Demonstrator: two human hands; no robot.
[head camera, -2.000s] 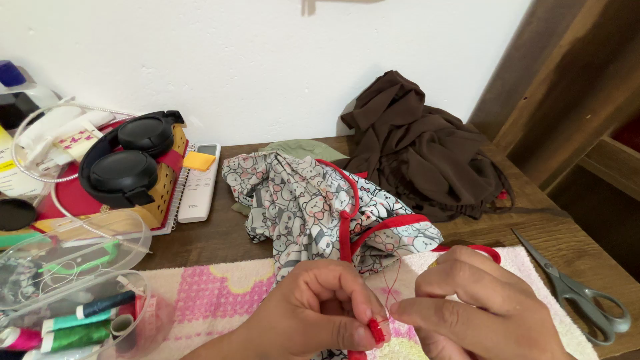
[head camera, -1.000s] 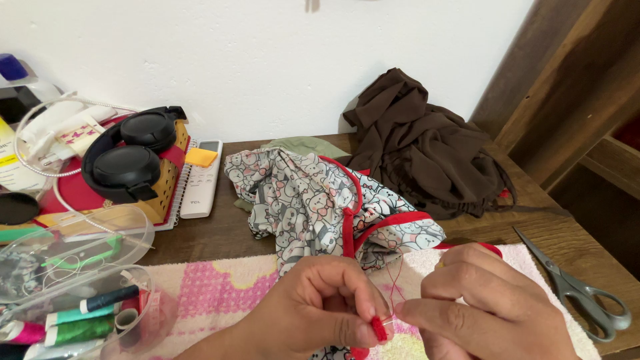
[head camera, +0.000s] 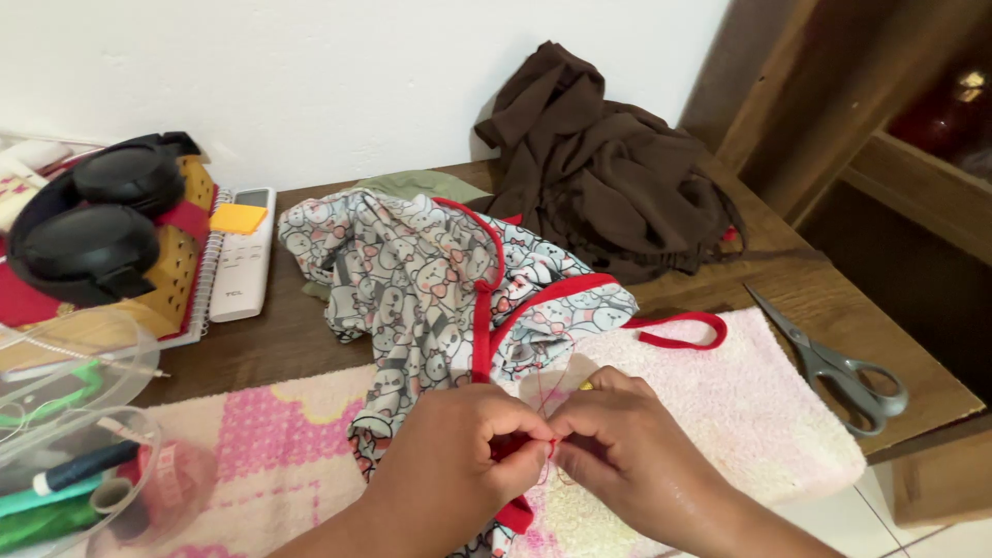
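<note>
Red fabric binding (head camera: 513, 514) of a bear-print garment (head camera: 418, 271) is pinched between the thumb and forefinger of my left hand (head camera: 457, 449). Close against it, my right hand (head camera: 620, 434) has thumb and forefinger together at a small red knot or loop of thread. Red thread (head camera: 552, 387) runs from the fingertips up toward the garment. Whether a needle is between my fingers cannot be seen. The garment lies crumpled beyond my hands, with a red strap (head camera: 697, 332) looped on the pink and white towel (head camera: 775, 395).
Grey-handled scissors (head camera: 829, 360) lie at the right table edge. Brown cloth (head camera: 620, 170) is heaped at the back. On the left are a clear container (head camera: 151, 465) with thread spools, black headphones (head camera: 93, 225) on a box, and a white remote control (head camera: 242, 271).
My hands have come together, and the fingertips of both now meet at the red binding and thread. The view has shifted slightly.
</note>
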